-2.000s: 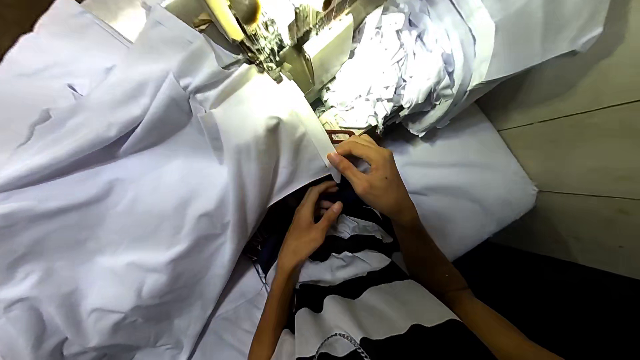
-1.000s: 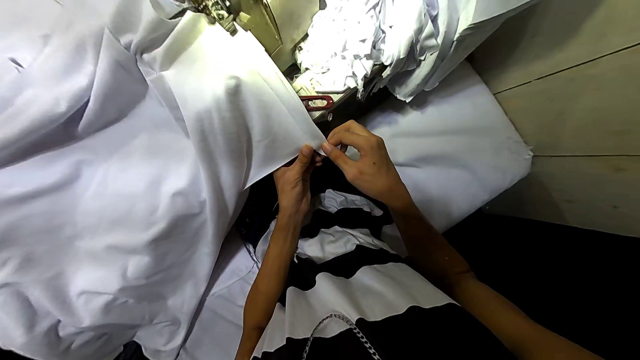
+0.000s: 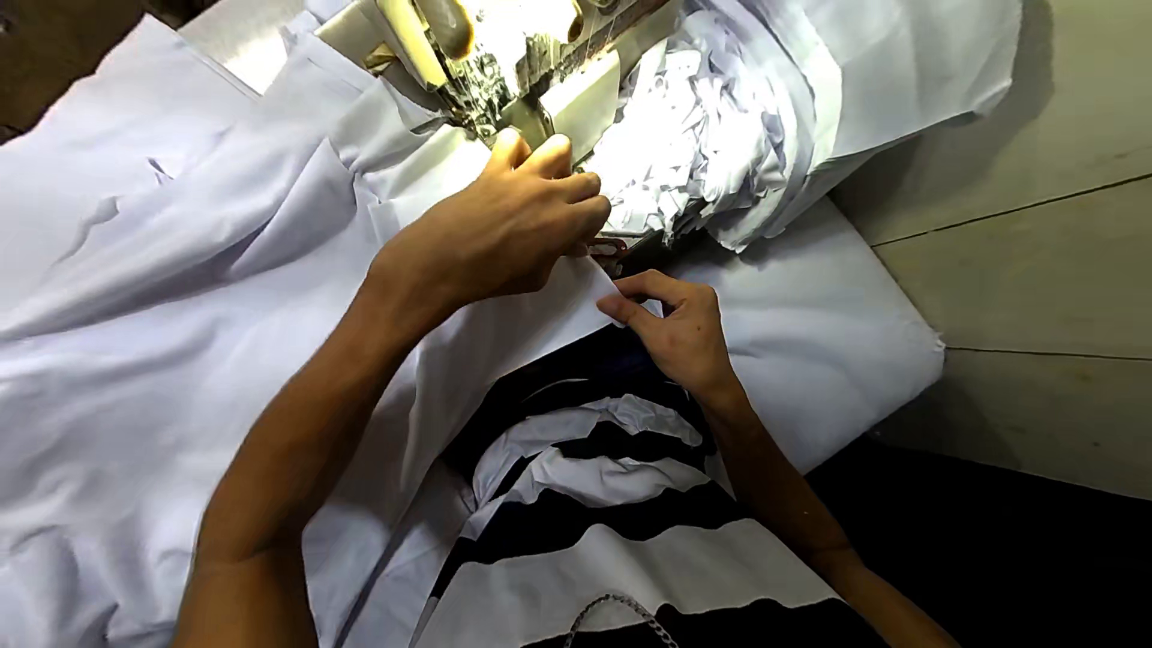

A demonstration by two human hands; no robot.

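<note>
A large white cloth [image 3: 207, 378] spreads over the left side and runs up to the lit needle area of a sewing machine [image 3: 504, 81]. My left hand [image 3: 504, 220] lies over the cloth just below the machine's presser area, fingers bent; its fingertips are hidden, so I cannot tell if it grips the cloth. My right hand [image 3: 675, 328] pinches the cloth's edge at its near corner between thumb and fingers, above my lap. A red-handled tool [image 3: 607, 247], partly covered, lies between the two hands.
A white bag [image 3: 900, 81] full of white cloth scraps [image 3: 693, 135] stands right of the machine. Under it, a white cloth-covered surface [image 3: 810, 333] reaches toward the tiled floor [image 3: 1035, 270]. Dark space lies at the lower right.
My left hand has moved from the cloth's near corner up to the machine. My right hand still pinches the edge.
</note>
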